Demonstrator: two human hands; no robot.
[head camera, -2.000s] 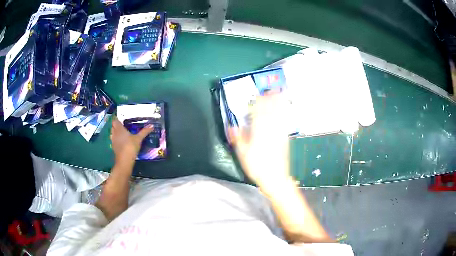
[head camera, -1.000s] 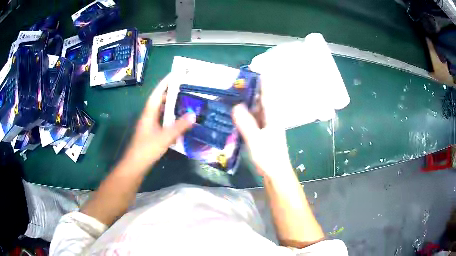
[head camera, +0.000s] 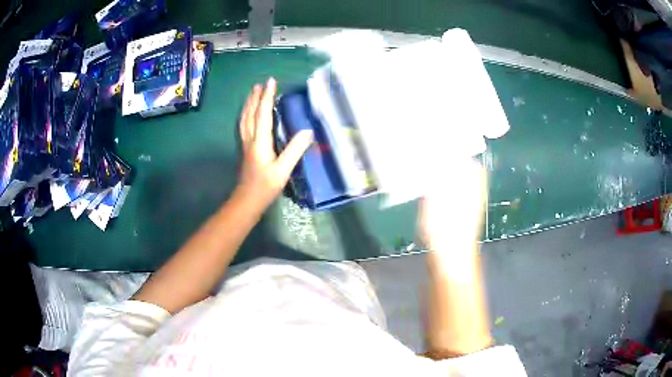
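An open dark blue box (head camera: 324, 168) lies on the green bench in front of me, with blurred white and blue parts at its opening. Large white lid flaps (head camera: 435, 96) spread to its right; they are overexposed, so single flaps are hard to tell apart. My left hand (head camera: 269, 151) is at the box's left side, thumb over its edge and fingers extended beside it. My right hand (head camera: 453, 210) is blurred and overexposed at the flaps' lower right; its fingers do not show clearly. What lies under the flaps is hidden.
Closed retail boxes (head camera: 37, 110) are piled loosely at the left. A short stack of closed boxes (head camera: 156, 74) lies behind, device picture up. Metal edging (head camera: 298, 37) runs along the back of the bench. A red plastic stool (head camera: 639, 218) is on the floor at right.
The closed box held in both hands a second ago no longer shows there. My left hand is now at the open box; my right hand has moved right to the flaps.
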